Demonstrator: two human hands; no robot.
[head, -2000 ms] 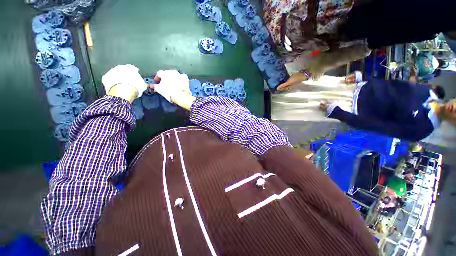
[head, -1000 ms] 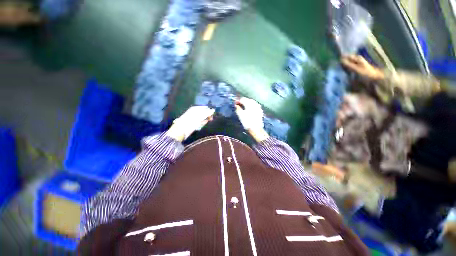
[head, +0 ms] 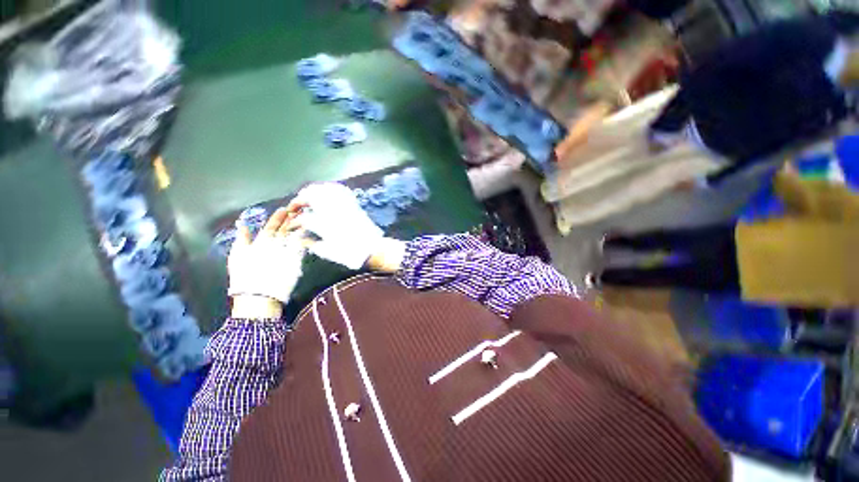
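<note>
Light-blue flower-trimmed pieces lie in a row on a dark board in front of me. My left hand, in a white glove with bare-looking fingertips, is over the left part of the row. My right hand, also white-gloved, is over its middle, its fingertips touching or nearly touching the left ones. The hands hide the pieces under them; whether either hand grips a piece cannot be told. Several loose flower-trimmed pieces lie on the green tabletop beyond.
A long row of pieces lies on a board at left, a crumpled clear bag at its far end. A yellow stick lies nearby. Another filled board is at right, by another person's hand. Blue crates stand lower right.
The view has swung back from the left and is blurred at the edges. My hands have come closer together over the row. The far-right board is now tilted across the table's corner.
</note>
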